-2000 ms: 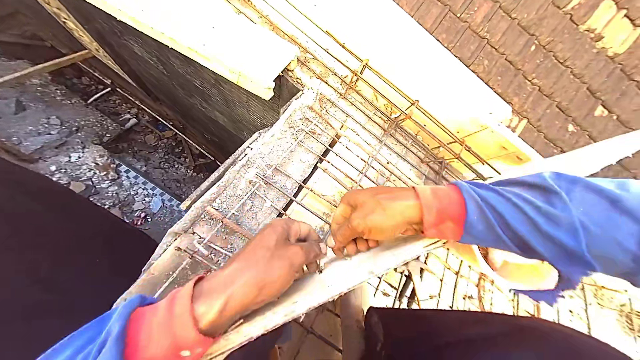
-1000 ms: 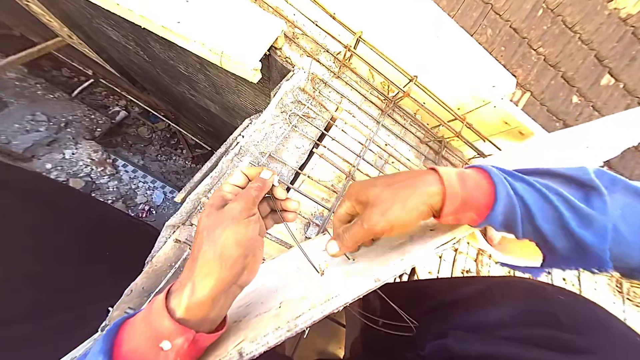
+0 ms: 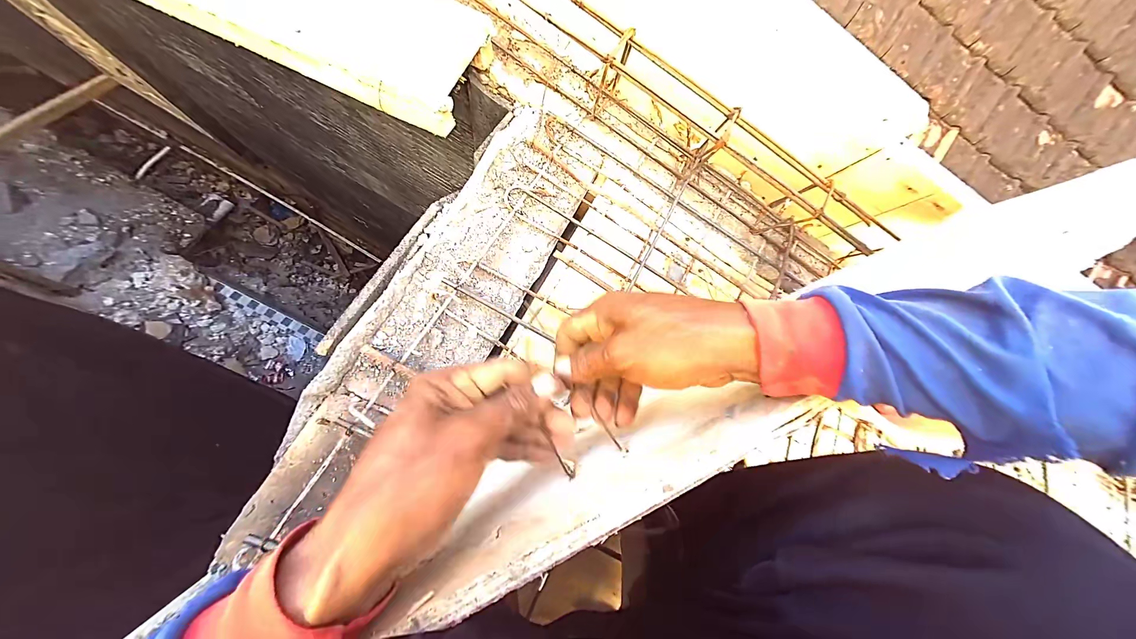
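My left hand (image 3: 444, 444) and my right hand (image 3: 661, 342) meet at the fingertips over a pale wooden board (image 3: 674, 435). Thin dark tie wire (image 3: 611, 428) hangs below the fingers, its ends bent near the board; the pinched part is hidden. Behind the fingers a mesh of thin steel rebar (image 3: 497, 311) lies over a rough concrete ledge (image 3: 461, 240) and a narrow dark gap. My left hand is slightly blurred. A rebar cage with square stirrups (image 3: 701, 151) runs diagonally beyond the mesh.
Down at the left lies a rubble-strewn floor (image 3: 151, 284) beside a dark wall (image 3: 355, 133), with timber pieces (image 3: 53, 111) above it. Roof tiles (image 3: 1003, 80) fill the upper right. My dark-clothed knees frame the board. Bar ends stick out over the ledge.
My left hand, one second ago apart from the right with wire hanging from it, has moved right to meet the right hand's fingers. The wire is now between both hands.
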